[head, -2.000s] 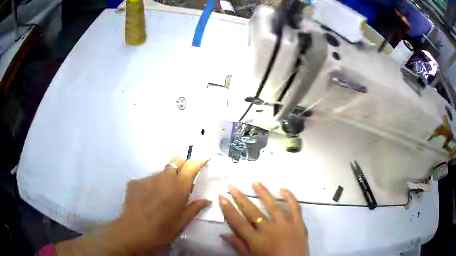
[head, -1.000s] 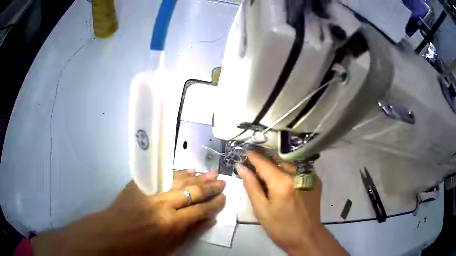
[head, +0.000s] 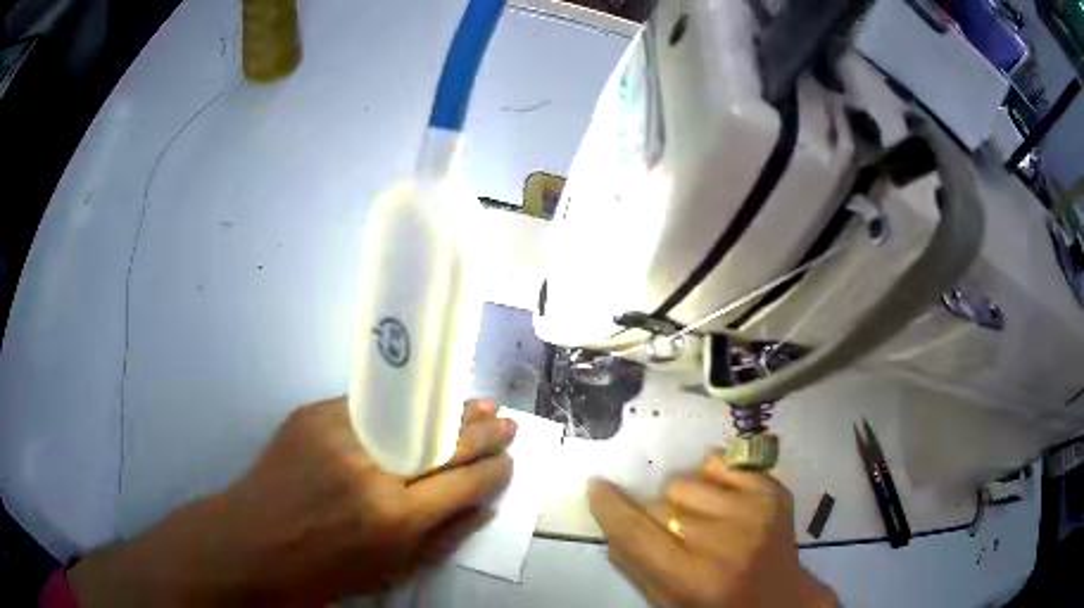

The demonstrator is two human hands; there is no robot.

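Note:
A short white strip (head: pixel 514 523) lies flat below the presser foot (head: pixel 573 362) of the cream sewing machine head (head: pixel 689 178). My left hand (head: pixel 398 493) holds the strip's left edge; the lamp covers some of its fingers and its thumb is hidden. My right hand (head: pixel 713 529) is right of the strip, below the tension knob (head: pixel 752 450), index finger extended and other fingers curled, with nothing visible in it. A dark metal plate (head: pixel 604 398) lies by the needle area. White thread runs down the front of the head.
A glowing lamp (head: pixel 410 333) on a blue neck (head: pixel 466 65) hangs over my left hand. Black snips (head: pixel 881 485) and a small dark rectangle (head: pixel 821 515) lie on the bed at right. An olive-gold thread cone (head: pixel 270 42) stands at the table's back left.
My right hand has moved from the needle area down and right. My left hand stays at the strip. Earlier, both hands were lower on the strip and the lamp did not cover my left hand.

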